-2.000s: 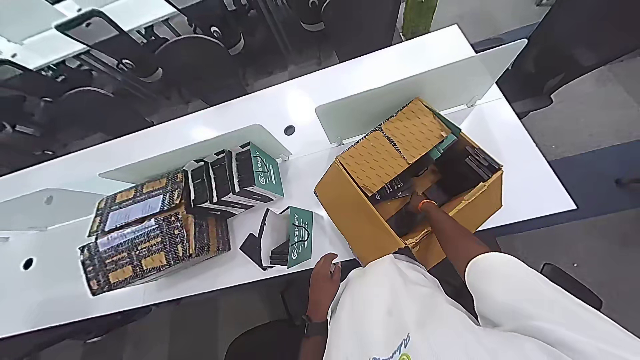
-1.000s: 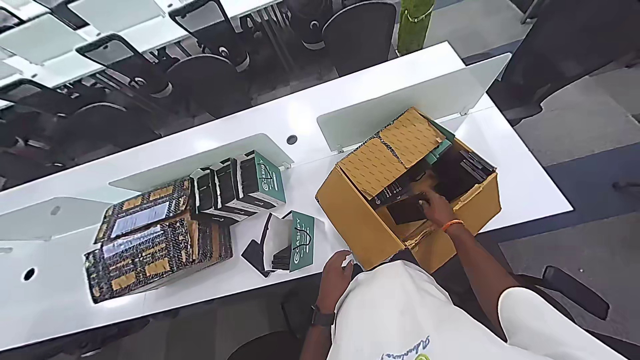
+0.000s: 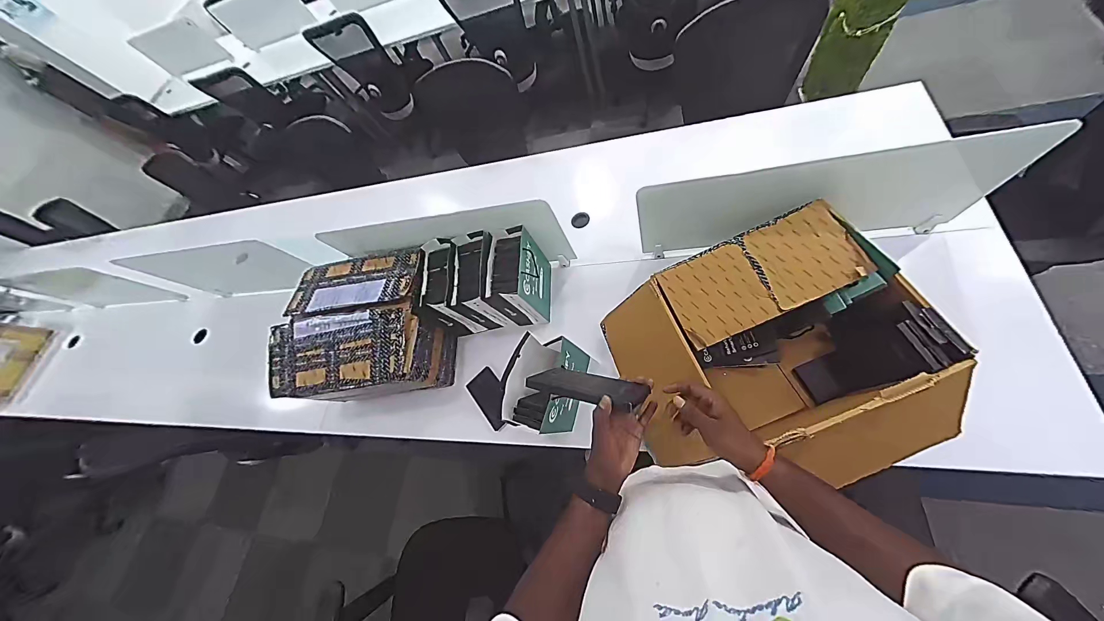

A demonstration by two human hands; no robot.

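My left hand (image 3: 617,435) holds a flat black box (image 3: 578,385) by its right end, above an open green and white carton (image 3: 565,416) with black boxes in it. Just right of it, my right hand (image 3: 700,412) has its fingers apart, near the left wall of a large open cardboard box (image 3: 862,431), and appears to hold nothing. Inside the large box lie several black boxes (image 3: 849,366) and a green piece. One dark flat piece (image 3: 488,397) leans beside the small carton.
Several green and white cartons (image 3: 524,276) of black boxes stand in a row on the white desk (image 3: 388,423). Left of them are taped brown packages (image 3: 354,354). Frosted partitions (image 3: 776,207) line the desk's middle. A black chair (image 3: 457,569) is below the near edge.
My right hand has come out of the large box and moved left. A black box is now in my left hand, which has lifted from the desk edge.
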